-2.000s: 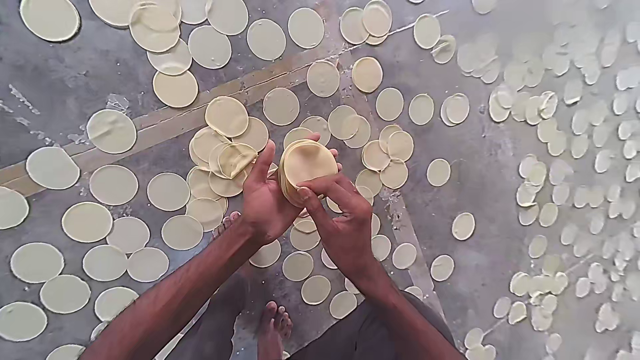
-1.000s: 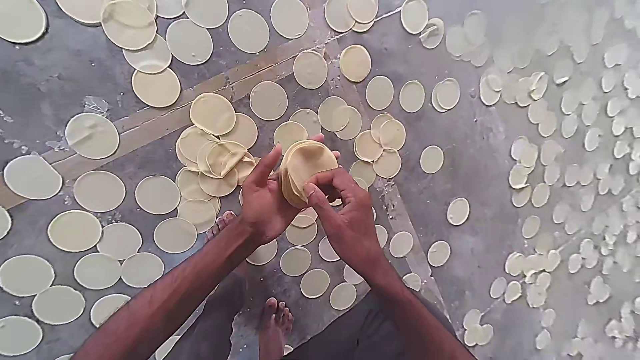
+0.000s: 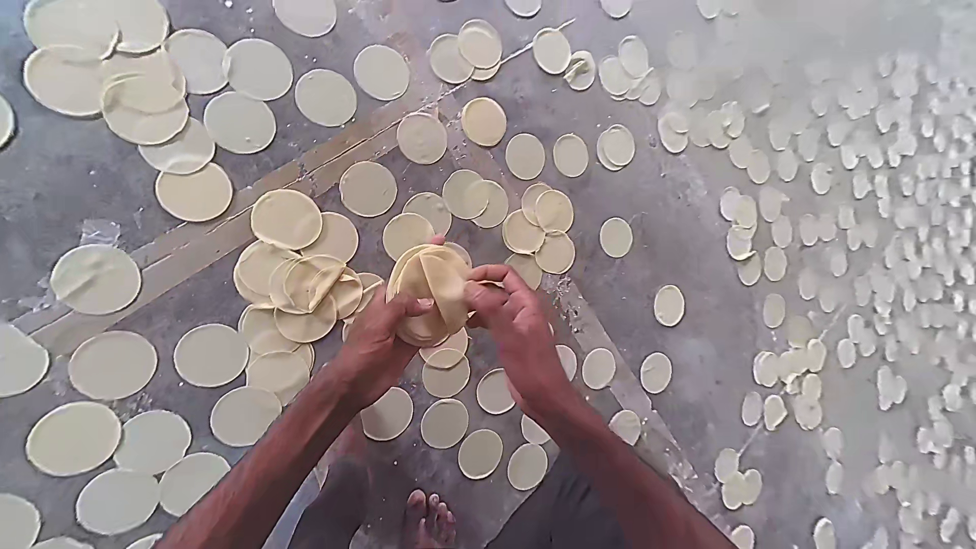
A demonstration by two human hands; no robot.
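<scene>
A stack of thin, round dough discs (image 3: pixel 415 324) is held in my left hand (image 3: pixel 389 320), its thumb resting on the top face. My right hand (image 3: pixel 507 313) pinches the right edge of the uppermost disc (image 3: pixel 446 286), which is lifted and partly folded over the stack. Directly left of my left hand, a loose heap of overlapping discs (image 3: pixel 305 286) lies on the floor, one of them crumpled. A smaller cluster of overlapping discs (image 3: pixel 554 253) lies beyond my right hand.
Many more single and overlapping discs (image 3: pixel 91 438) cover the grey concrete floor (image 3: pixel 595 305) on all sides, densest at the far right. Paler strips (image 3: pixel 290 179) cross the floor. A bare foot (image 3: pixel 428 518) shows at the bottom, between dark-clothed legs.
My right hand has moved right, to the stack's edge, and the top disc, flat before, is now raised and folded. My left hand still holds the stack.
</scene>
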